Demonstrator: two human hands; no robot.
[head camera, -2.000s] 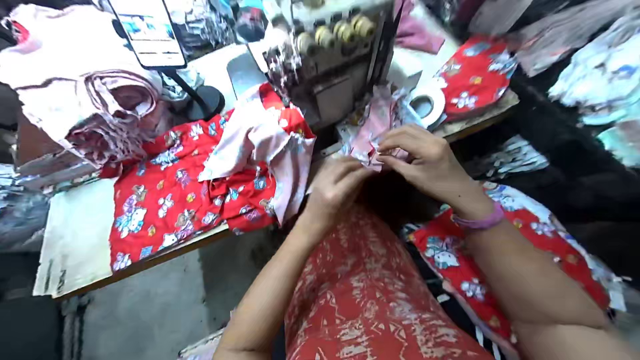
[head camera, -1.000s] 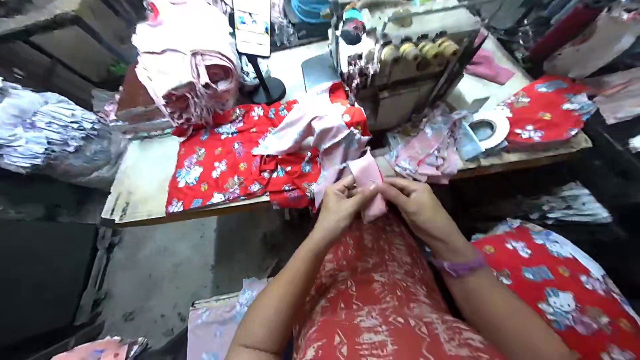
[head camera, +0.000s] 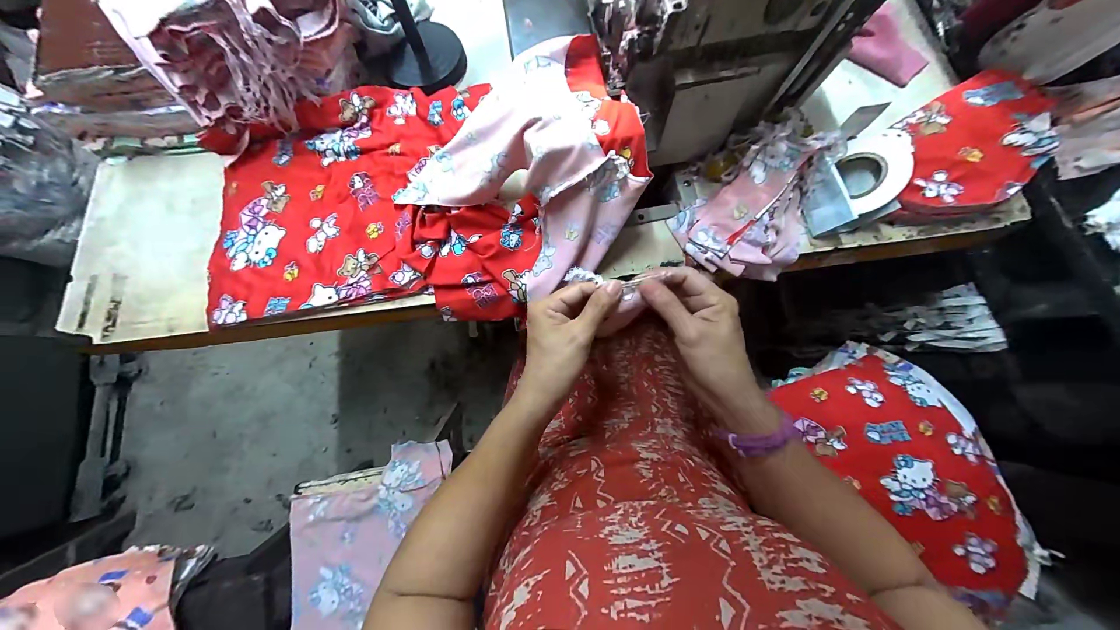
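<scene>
Between the fingertips of my left hand (head camera: 567, 337) and my right hand (head camera: 700, 324) is a small pink fabric piece (head camera: 623, 313), pinched along its edge over my lap. Just beyond my left hand, a pink printed garment piece with a serged edge (head camera: 577, 214) lies over red printed fabric (head camera: 324, 210) on the table. Pink printed scraps (head camera: 752, 206) lie beyond my right hand, beside a roll of white tape (head camera: 884, 175). The sewing machine (head camera: 726, 87) stands behind, partly cut off by the frame.
The wooden table edge (head camera: 367, 325) runs in front of me. A bundle of pink pieces (head camera: 254, 52) and a black round stand base (head camera: 426, 57) are at the back left. Stacked red printed pieces lie on the table at right (head camera: 971, 149) and beside my right arm (head camera: 910, 472).
My hands have moved from beside the scraps toward my lap with the pink piece, which hung folded from my fingers a second ago. The view has shifted down and closer.
</scene>
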